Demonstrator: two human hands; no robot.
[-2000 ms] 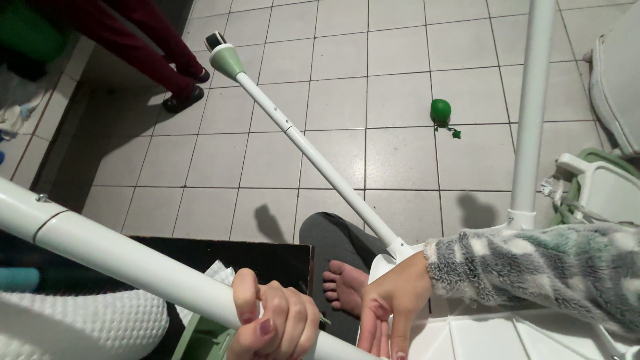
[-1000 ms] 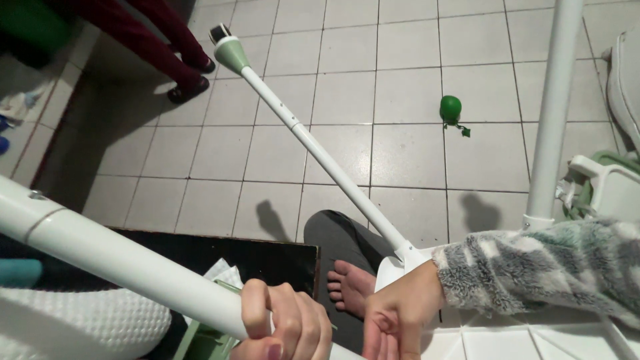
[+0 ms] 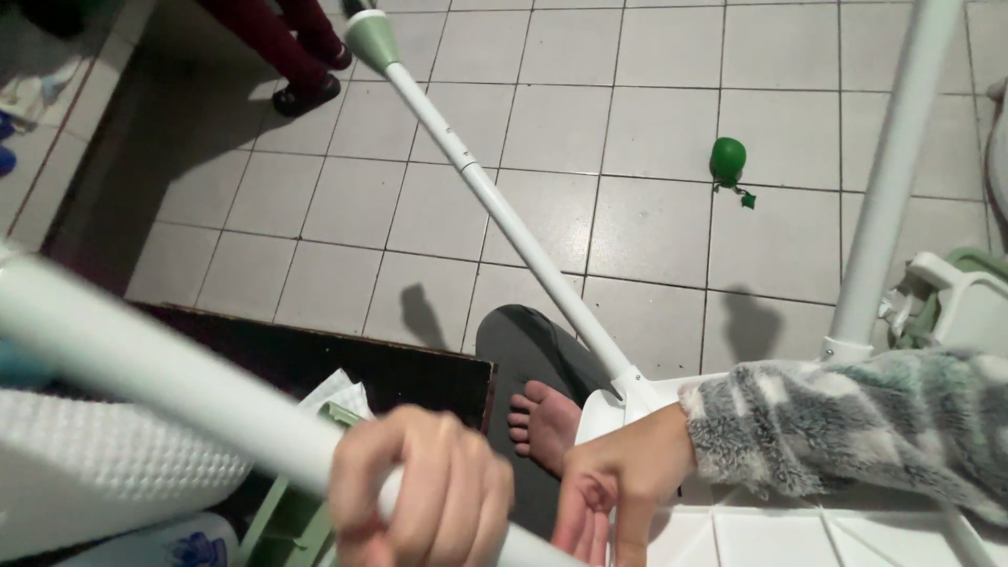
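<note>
My left hand (image 3: 417, 488) is wrapped around a thick white tube (image 3: 197, 394) that runs from the left edge down to the bottom centre. Close beside it, my right hand (image 3: 622, 488) points downward, touching the white plastic frame near the tube's lower end; its fingertips are partly cut off, and what they press on is hidden. A ribbed white plastic seat or tray underside (image 3: 756, 535) lies below my right forearm. From it a thin white leg (image 3: 520, 228) with a green conical foot (image 3: 372, 39) reaches up-left, and another white leg (image 3: 898, 181) rises at the right.
A green balloon-like object (image 3: 728, 160) lies on the tiled floor. A person's dark red trouser legs (image 3: 276, 47) stand at upper left. My bare foot (image 3: 547, 421) is beside a dark board (image 3: 315, 346). Light green plastic parts (image 3: 287, 512) and white textured material (image 3: 102, 457) are at lower left.
My left hand has turned on the white tube, its knuckles now facing up more. My right hand stays close to the same spot on the frame.
</note>
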